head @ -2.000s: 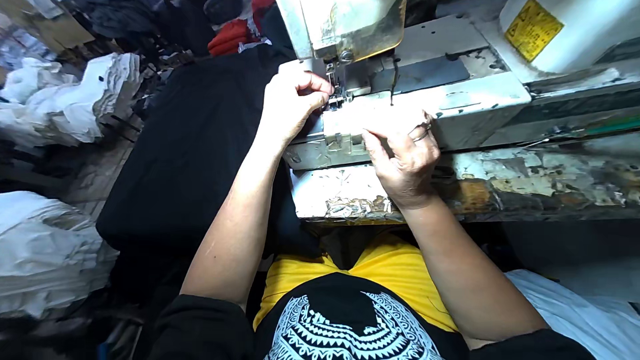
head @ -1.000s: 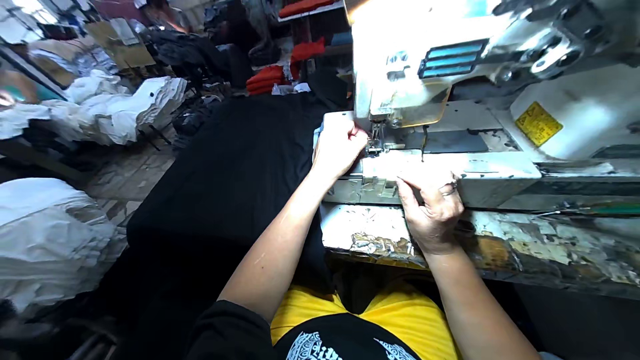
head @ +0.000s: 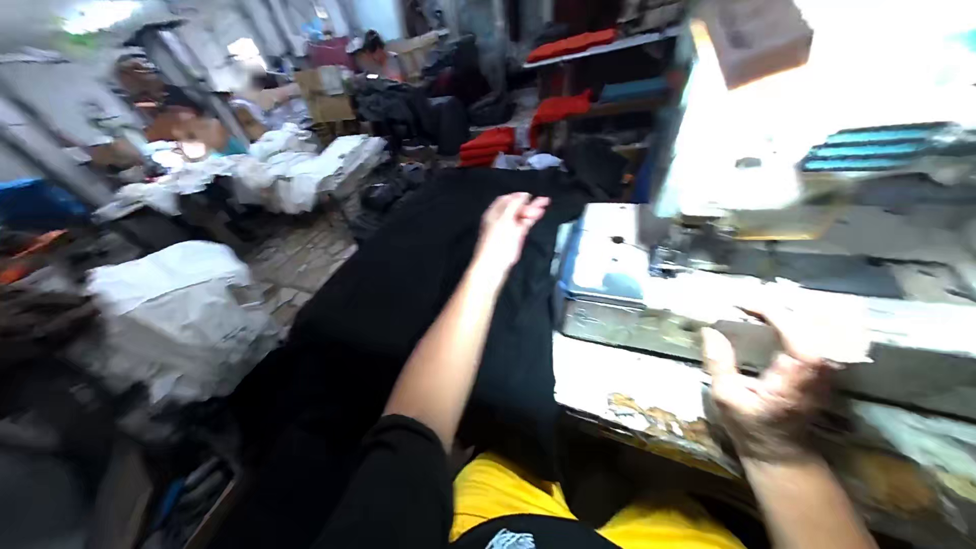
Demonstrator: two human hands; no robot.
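An industrial sewing machine (head: pixel 732 183) stands on a worn worktable at the right, its head washed out by glare. My left hand (head: pixel 512 225) is left of the machine bed, over the black fabric (head: pixel 427 267). Its fingers are partly curled, and whether they pinch anything cannot be told. My right hand (head: pixel 766 381) is at the front edge of the bed, palm partly up, thumb and fingers apart. A pale, overexposed patch lies by its fingertips; I cannot tell whether it is cloth. The needle and presser foot area (head: pixel 671 259) is blurred, between the two hands.
The table edge (head: pixel 648 427) is chipped and peeling. White cloth heaps (head: pixel 305 168) and a white bundle (head: pixel 183 313) are at the left. Folded red cloth (head: pixel 488 145) lies behind the black fabric. Blurred people (head: pixel 183 122) are at the far left.
My left hand has left the needle area and moved left over the black fabric. My right hand's fingers have spread apart. The view has swung left.
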